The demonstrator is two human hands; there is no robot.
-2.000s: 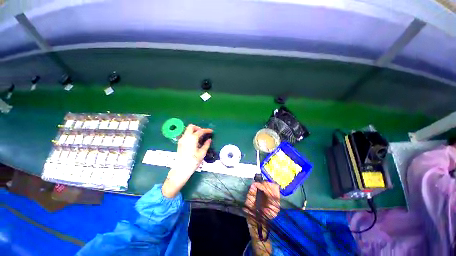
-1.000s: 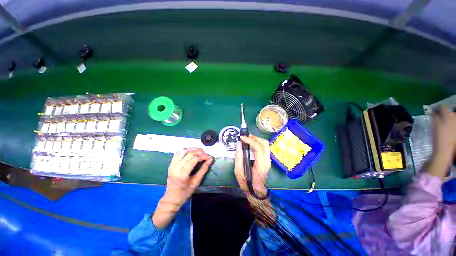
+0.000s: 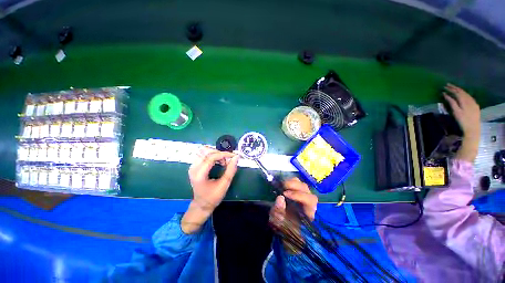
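My right hand (image 3: pixel 293 202) holds the soldering iron (image 3: pixel 266 172), its pale tip pointing up-left to the lower edge of the round white holder (image 3: pixel 253 145). The holder has a dark speckled centre. My left hand (image 3: pixel 209 177) is at the holder's lower left, thumb and forefinger pinched near its rim; what lies between the fingertips is too small to tell. A round black unit (image 3: pixel 226 143) lies just left of the holder, above my left fingers. The holder is on or against a long white strip (image 3: pixel 160 151). Thin dark wires run over my right hand and forearm.
A green solder spool (image 3: pixel 165 110) and clear cell tray (image 3: pixel 69 141) are left. A tan-filled jar (image 3: pixel 302 122), black fan (image 3: pixel 334 102), blue bin (image 3: pixel 346 172) and soldering station (image 3: pixel 394 160) are right. Black units with white cells line the back. A pink-sleeved person (image 3: pixel 462 179) reaches in.
The iron's tip has swung down from above to the white holder. My left hand has moved up to the holder's edge. The neighbour's hand has reached in behind the station. The view has shifted.
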